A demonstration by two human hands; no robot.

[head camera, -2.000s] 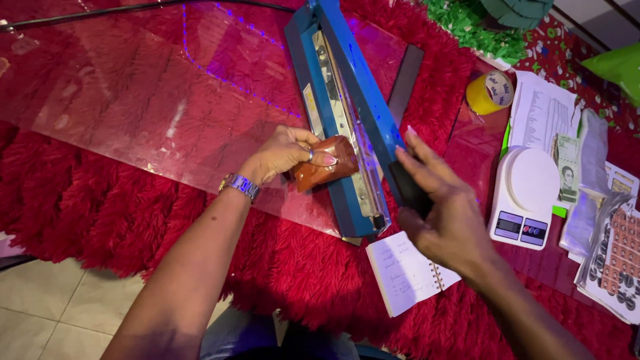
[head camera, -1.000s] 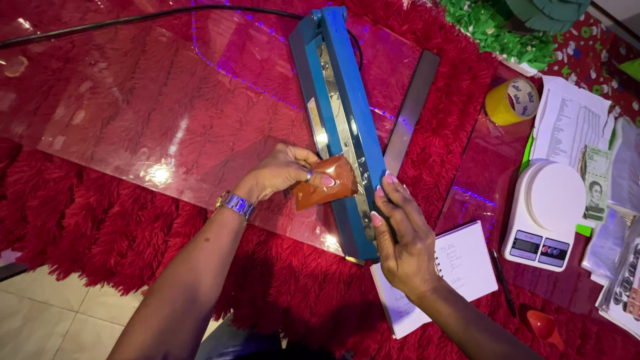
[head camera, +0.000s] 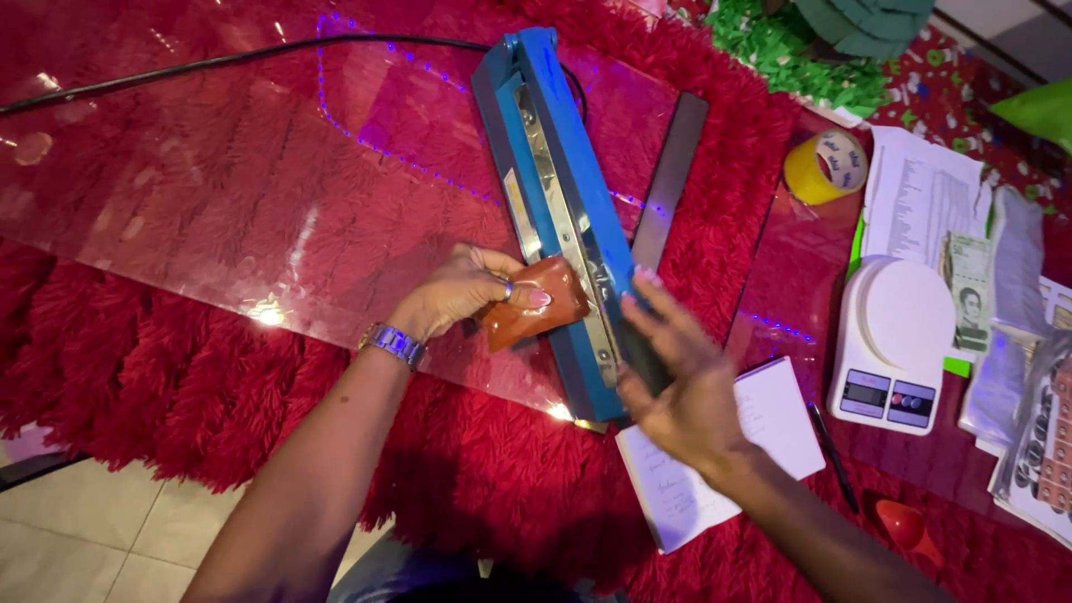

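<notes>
A blue impulse heat sealer lies slanted on a clear sheet over a red shaggy cover. My left hand, wearing a metal watch and a ring, pinches a small clear packet of reddish-brown contents. The packet's far end lies at the sealer's metal sealing strip. My right hand is at the black handle end of the sealer's arm, fingers spread and slightly blurred; whether it grips or only touches the handle I cannot tell.
A white digital kitchen scale, yellow tape roll, papers, a banknote and plastic bags lie at right. Nearer are an open notebook, black pen and red scoop. A dark flat bar lies beyond the sealer; a black cable runs left.
My right hand has shifted about the handle end of the sealer's arm, and its fingers are more spread than a second ago. My left hand keeps the packet at the strip.
</notes>
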